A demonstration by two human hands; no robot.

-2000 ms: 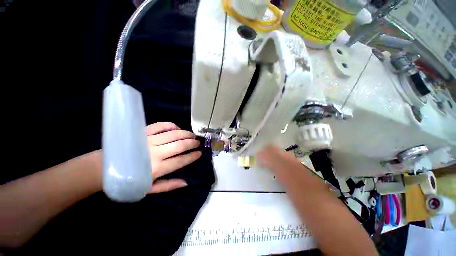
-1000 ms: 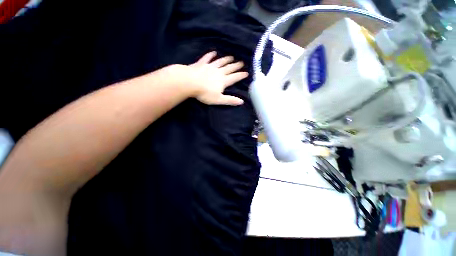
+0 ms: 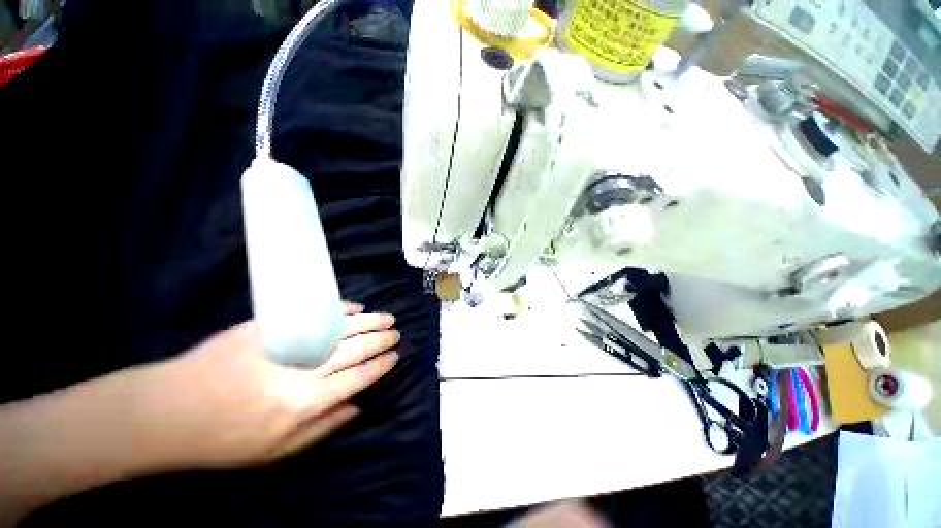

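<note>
The black fabric (image 3: 361, 227) fills the left side, rippled near the presser foot, its edge running down beside the foot. My left hand (image 3: 273, 397) lies flat on the fabric left of the needle area, fingers spread, partly behind the lamp. My right hand (image 3: 560, 515) is only a blurred bit at the bottom edge; its fingers cannot be made out. The presser foot area (image 3: 449, 284) is under the front of the off-white sewing machine head (image 3: 660, 206), at the fabric edge. Whether the needle is in the fabric cannot be told.
A pale lamp (image 3: 294, 268) hangs over my left hand. Scissors (image 3: 676, 371) with black handles lie on the white machine bed (image 3: 547, 433). White rolls (image 3: 898, 388) and pink and blue items (image 3: 797, 400) are at the right. A red basket edge (image 3: 21, 64) shows upper left.
The view swung away and came back. My left hand has moved down along the fabric. My right hand has left the needle area for the bottom edge. The fabric now extends further down.
</note>
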